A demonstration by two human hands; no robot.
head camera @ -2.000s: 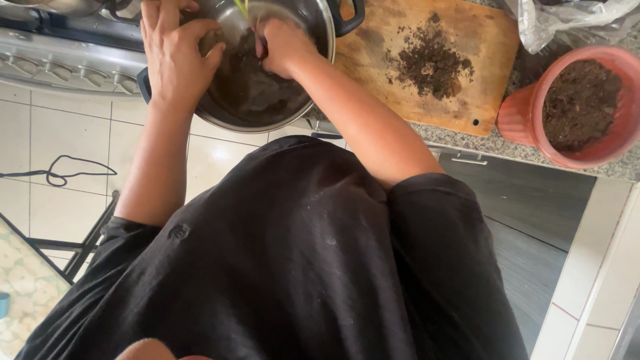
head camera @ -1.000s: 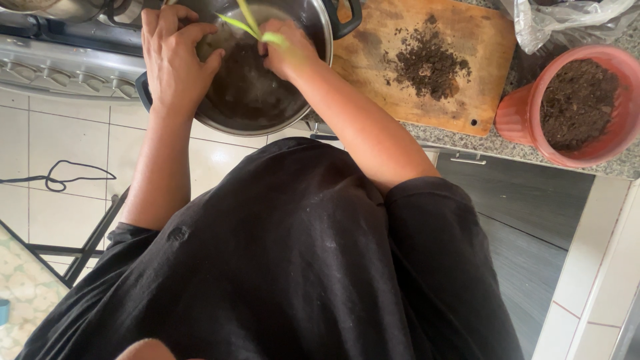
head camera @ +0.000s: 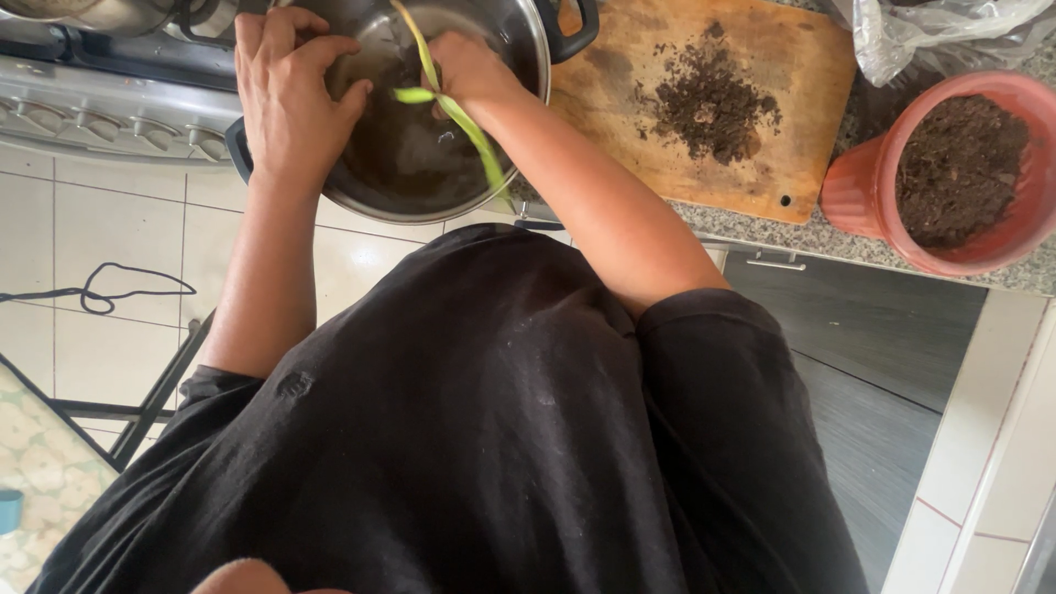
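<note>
A metal pot with black handles (head camera: 538,58) holds murky brown water. My left hand (head camera: 297,95) rests over the pot's left rim, fingers bent and apart, with nothing visible in its grasp. Inside the pot, toward its right side, my right hand (head camera: 466,74) is closed around the base of a small plant with long green leaves (head camera: 470,130). One leaf rises toward the top of the view, another hangs over the near right rim. The plant's lower part and my right fingertips are mostly hidden.
Right of the pot, a wooden cutting board (head camera: 594,124) bears loose dark soil (head camera: 714,107). Beyond it lie a terracotta-coloured pot of soil (head camera: 883,190) and a clear plastic bag (head camera: 916,37). A stove (head camera: 115,107) stands at the left.
The plant's leaves have come more into view and now spread toward the pot's near right rim. My right hand stays inside the pot; my left hand has hardly moved.
</note>
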